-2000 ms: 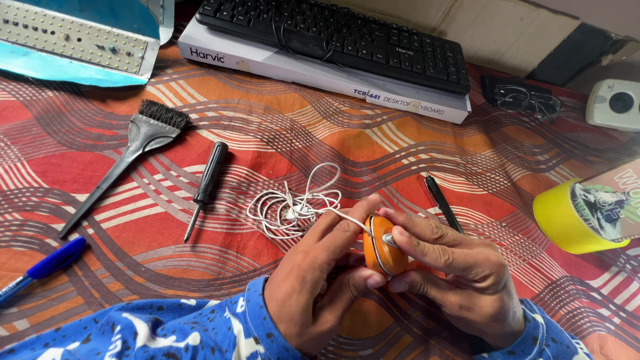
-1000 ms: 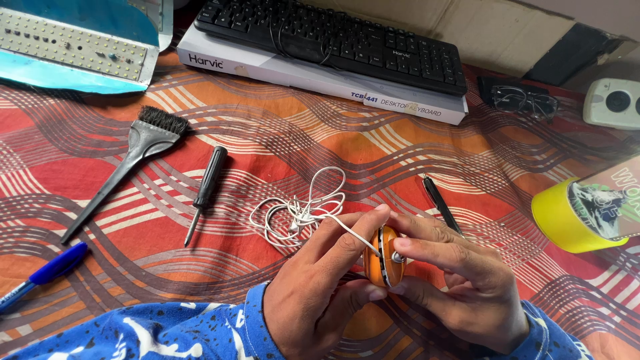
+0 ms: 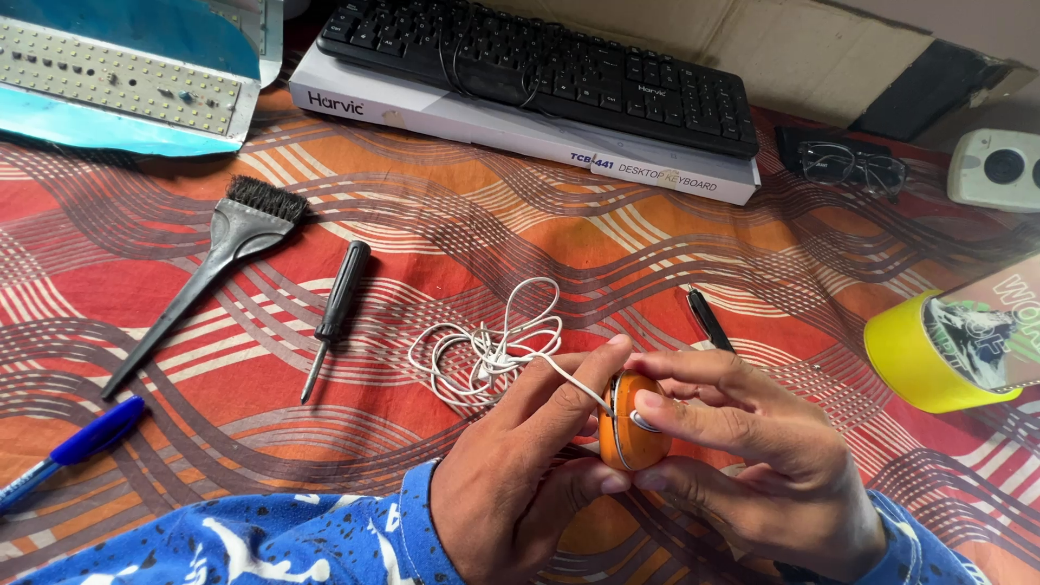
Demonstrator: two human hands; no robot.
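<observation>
Between both hands is a small round orange device (image 3: 630,443) with a seam around its rim and a white cable (image 3: 569,378) coming out of that seam. My left hand (image 3: 528,455) holds its left side with the fingertips, the cable passing over the fingers. My right hand (image 3: 756,455) grips the right side, the thumb and fingers around it, near a small white part on its face. The rest of the cable lies coiled on the cloth just beyond my left hand. A black-handled screwdriver (image 3: 341,301) rests to the left of the coil.
A black brush (image 3: 207,260) and blue pen (image 3: 89,435) lie left. A black pen (image 3: 708,319) is beyond my right hand. Behind are a keyboard (image 3: 569,73) on its box (image 3: 487,134), an LED panel (image 3: 122,77), eyeglasses (image 3: 853,166) and a white device (image 3: 995,171). A yellow cup-like object (image 3: 910,353) is right.
The gap that showed along the orange device's seam one second ago looks narrower. Both hands keep hold of the device, with small finger shifts.
</observation>
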